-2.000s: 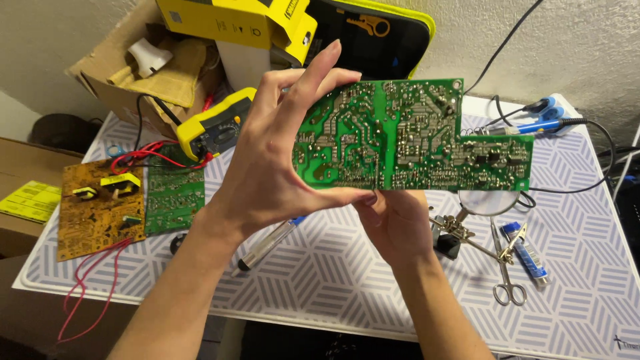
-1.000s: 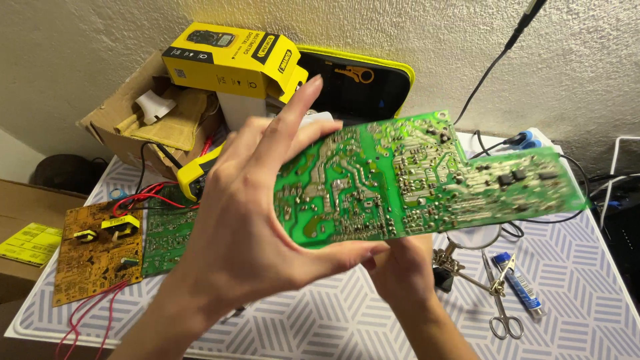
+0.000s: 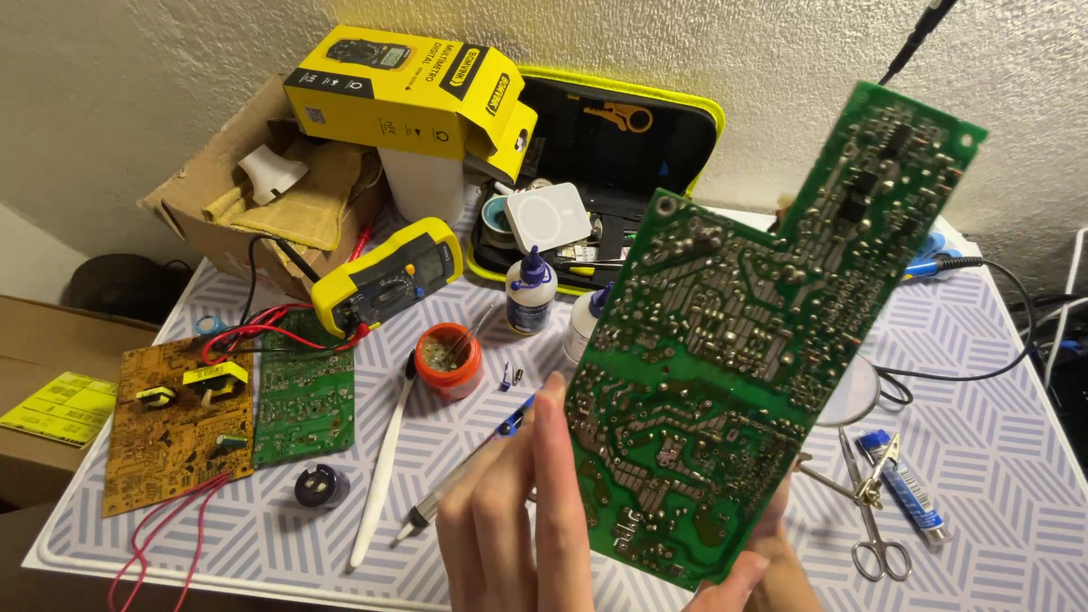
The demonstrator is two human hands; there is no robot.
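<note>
A green printed circuit board [image 3: 705, 365] is held up over the table, tilted, its soldered side facing me and its narrow arm pointing up to the right. My left hand [image 3: 527, 518] grips its lower left edge, with the fingers raised beside it and the thumb near the bottom corner. Behind the board's lower right edge is my right hand [image 3: 778, 552], mostly hidden, so its hold on the board is only partly seen. A desoldering pump [image 3: 459, 480] lies behind my left fingers. Scissors [image 3: 880, 544] and a helping-hands clamp [image 3: 867, 489] are to the right.
Left are a brown circuit board [image 3: 178, 425], another green board [image 3: 306, 395], a yellow multimeter [image 3: 387, 280] with leads and a white-handled brush [image 3: 382, 476]. An orange jar [image 3: 449, 361] and a plastic bottle [image 3: 530, 293] stand mid-table. An open tool case [image 3: 629, 136] and cardboard box [image 3: 255, 187] are behind.
The green board has turned from lying roughly level across the view to a steep upright tilt. My left hand has moved lower, uncovering the multimeter, the orange jar and the bottles.
</note>
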